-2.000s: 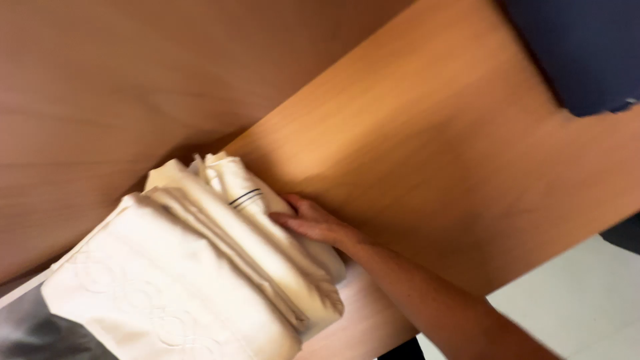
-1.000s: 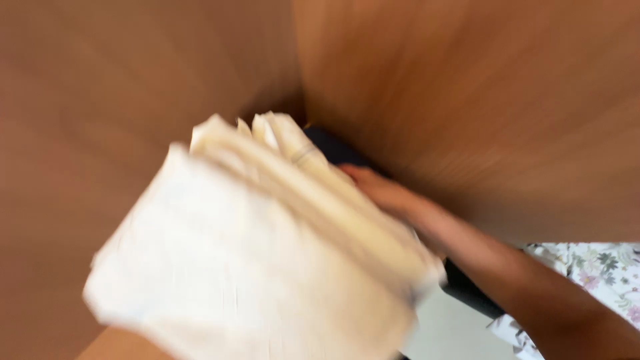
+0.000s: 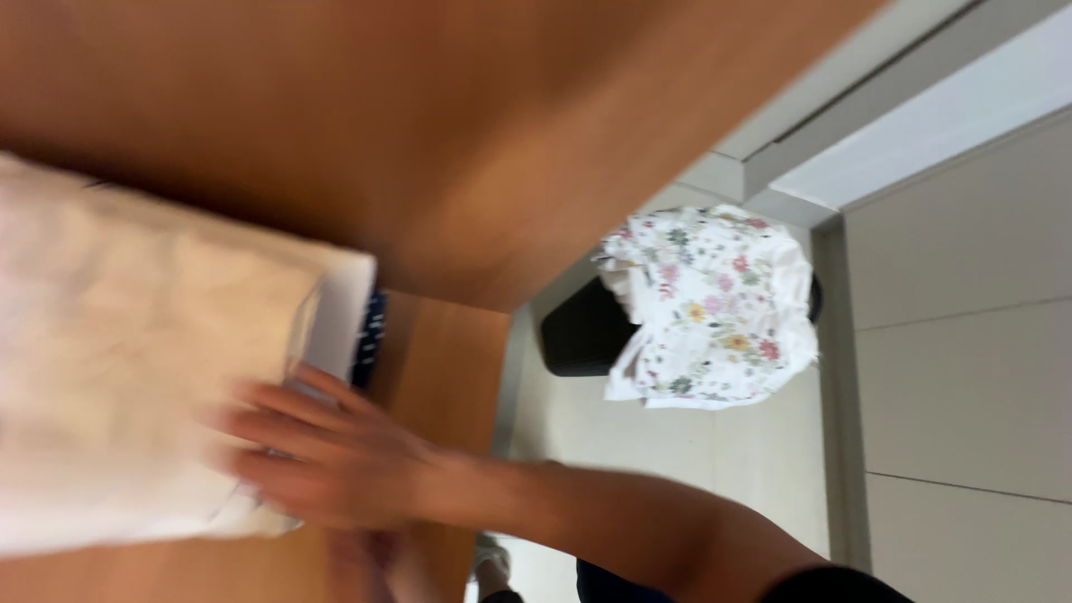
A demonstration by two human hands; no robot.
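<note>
A stack of folded cream fabric [image 3: 151,335] lies on a wooden shelf or surface against a brown wooden panel, at the left of the head view. My right hand [image 3: 327,452], blurred by motion, is over the fabric's right edge, palm down and fingers apart; it grips no fold that I can see. Dark blue cloth with white marks [image 3: 368,339] shows beside the stack, partly covered by it. Below my right wrist, a blurred part of what looks like my left hand [image 3: 377,565] shows at the bottom edge; its fingers cannot be made out.
The brown wooden panel [image 3: 419,126] fills the upper left. On the tiled floor to the right, a white floral cloth [image 3: 712,310] lies over a black container [image 3: 586,331]. Pale cabinet fronts [image 3: 963,352] stand at the far right. A foot in a shoe [image 3: 492,557] shows at the bottom.
The cream stack has moved to the left of the view. My right hand has gone from the stack's side to over its edge, fingers spread. The view has swung to the right, showing more floor.
</note>
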